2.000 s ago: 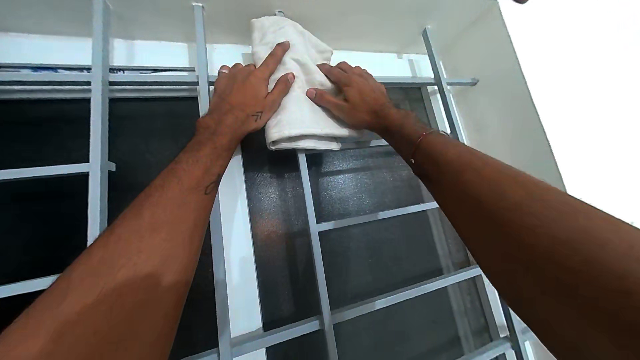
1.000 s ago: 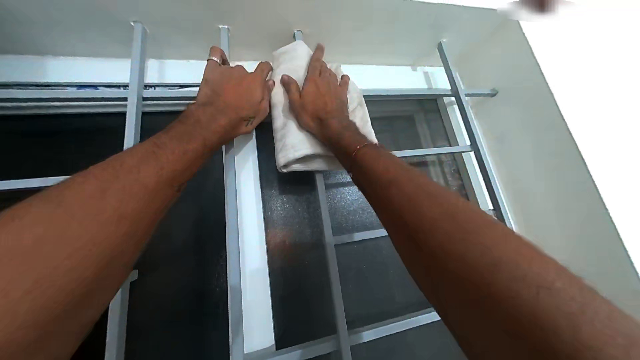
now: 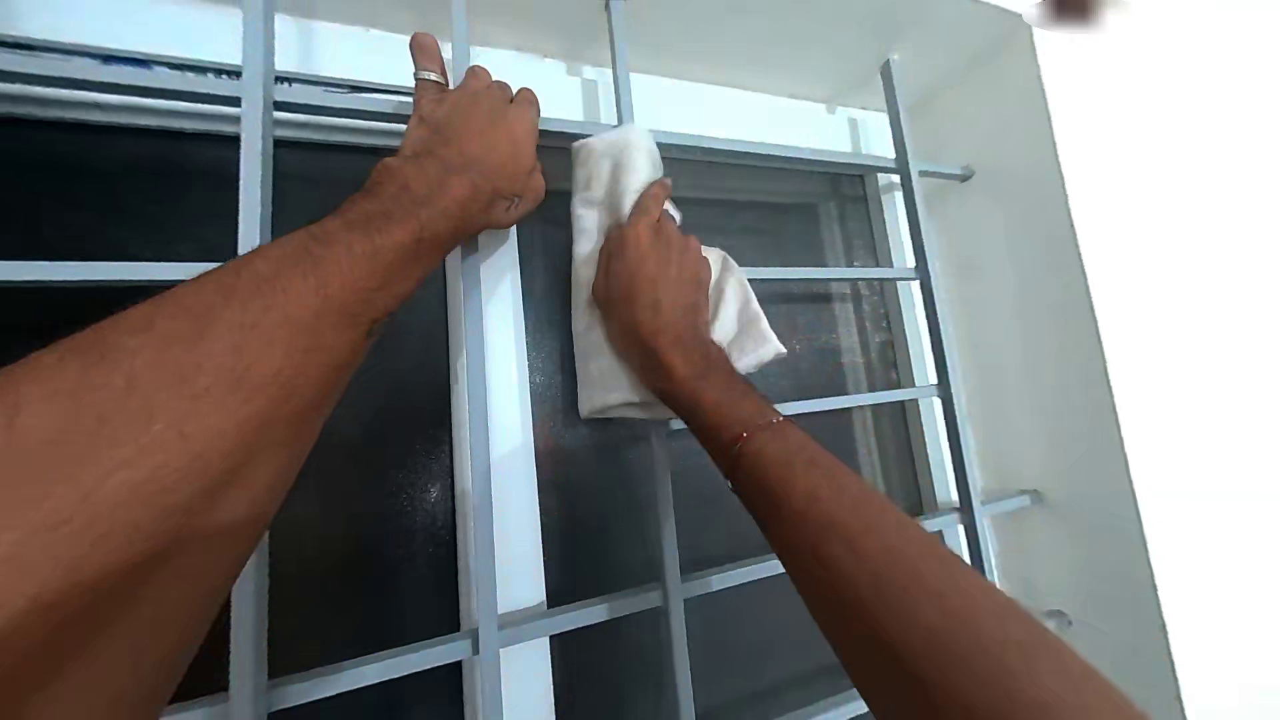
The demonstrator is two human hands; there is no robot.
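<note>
A white cloth (image 3: 610, 360) hangs folded over a vertical bar of the grey metal window grille (image 3: 475, 400). My right hand (image 3: 660, 290) grips it around that bar, below the upper crossbar. To the left, my left hand (image 3: 470, 140), with a ring on one finger, is closed around another vertical bar where it meets the upper crossbar. Behind the grille are dark window panes (image 3: 360, 480) in a white frame (image 3: 510, 420).
The grille's crossbars (image 3: 850, 400) run left and right at several heights. A pale side wall (image 3: 1040, 330) of the window recess stands at the right, and its ceiling (image 3: 760, 50) lies just above the bars.
My left hand has left the cloth, where it was two seconds ago, and taken hold of a bar to its left. My right hand and the cloth have moved down along their bar.
</note>
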